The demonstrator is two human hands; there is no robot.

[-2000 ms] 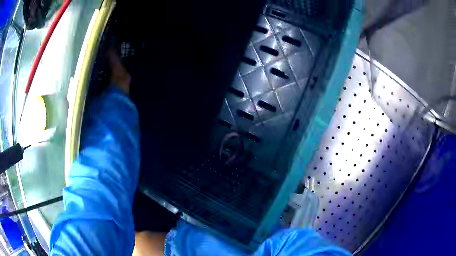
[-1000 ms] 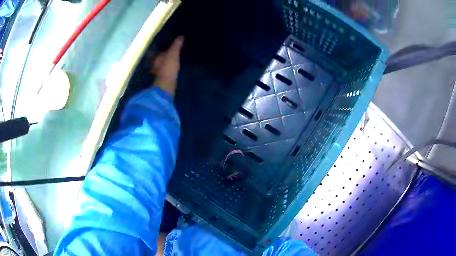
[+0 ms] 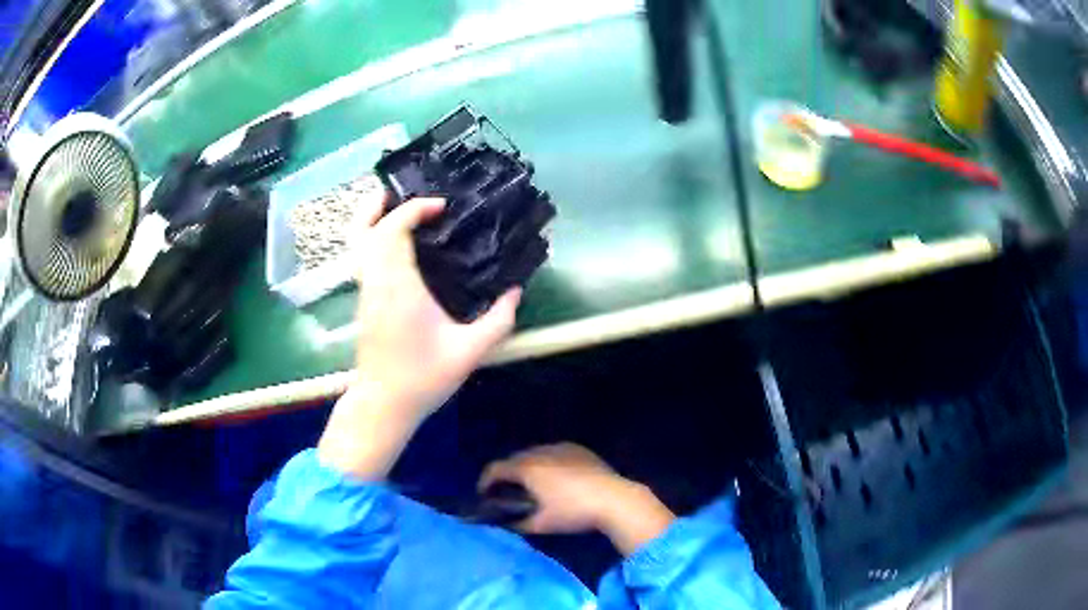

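Note:
My left hand [image 3: 412, 304] is bare and grips several black plastic housings [image 3: 477, 221], held together as a stack above the bench. The stack is just right of a translucent white tray [image 3: 282, 244] of small silvery-brown pieces. My right hand [image 3: 567, 486] is lower, in front of the bench edge, with its fingers closed around a dark tool [image 3: 507, 503]. The tool is blurred and mostly hidden against the dark background.
More black housings [image 3: 179, 298] lie left of the tray, by a fan [image 3: 79, 212]. At right are a hanging dark driver [image 3: 672, 60], a cup [image 3: 787, 149] with a red-handled brush [image 3: 919, 155] and a yellow can [image 3: 969, 72]. A teal crate [image 3: 1014, 524] sits below the bench.
The view has swung from the crate to the bench. My left hand has come out of the crate area and now shows a stack of housings. My right hand has come into view.

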